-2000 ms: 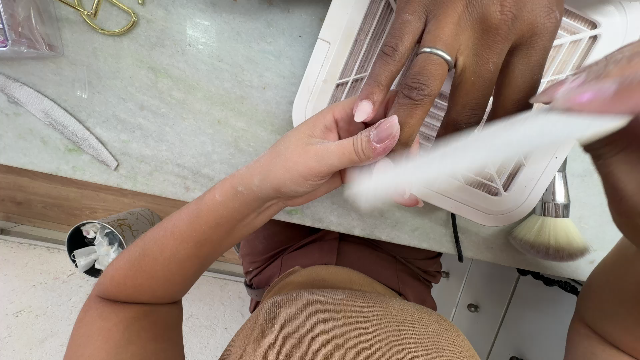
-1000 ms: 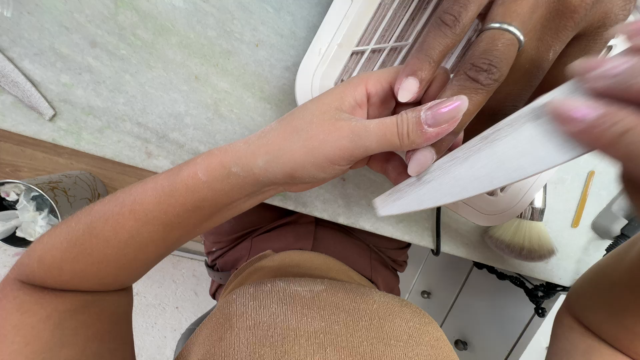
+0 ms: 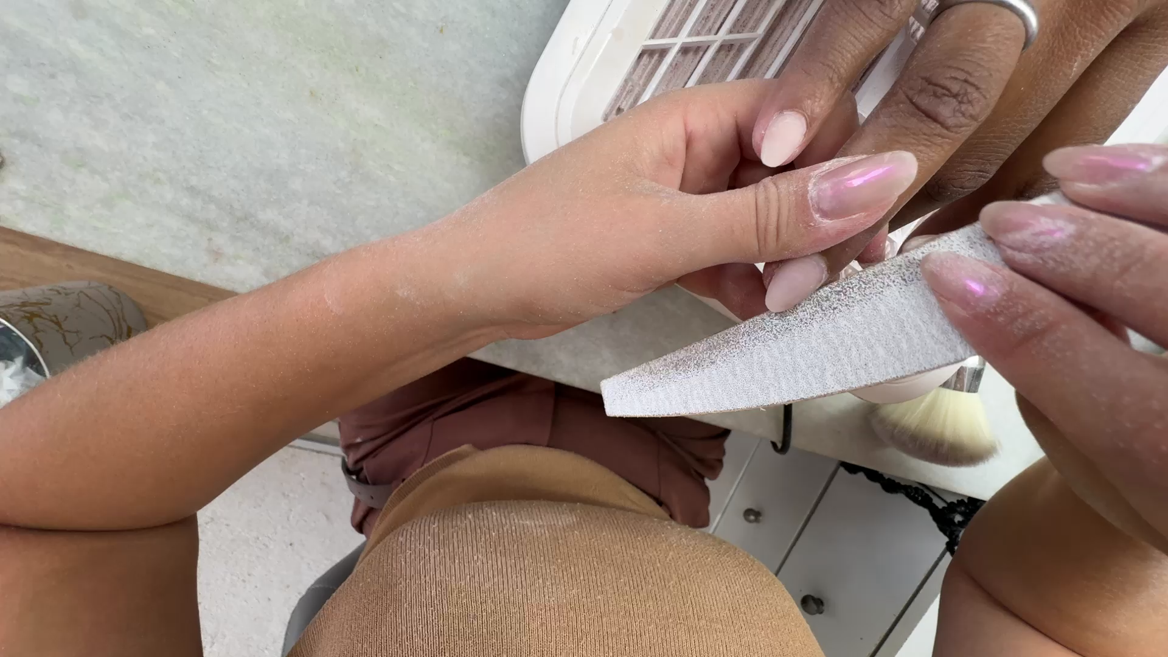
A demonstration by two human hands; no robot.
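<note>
My left hand (image 3: 693, 201) grips a finger of another person's hand (image 3: 967, 100), its thumb on top near the pale, short nail (image 3: 796, 281). That hand wears a silver ring (image 3: 990, 7) and extends in from the upper right. At the right, my right hand (image 3: 1058, 274) pinches a white, grainy nail file (image 3: 803, 342) between thumb and fingers. The file's tapered end points down and left, and its upper edge lies close beside the held nail; contact cannot be told. Whitish dust covers my fingers.
Under the hands, a white slatted dust collector (image 3: 570, 87) rests on the marble tabletop (image 3: 274, 119). A soft, pale-bristled brush (image 3: 940, 424) lies near the table's edge. At the far left stands a bin (image 3: 87, 319) with white scraps. Drawers with knobs (image 3: 812, 604) are below.
The view has moved closer to the hands. The file, blurred two seconds ago, now shows its grainy face turned up. My left hand keeps its hold on the other person's finger.
</note>
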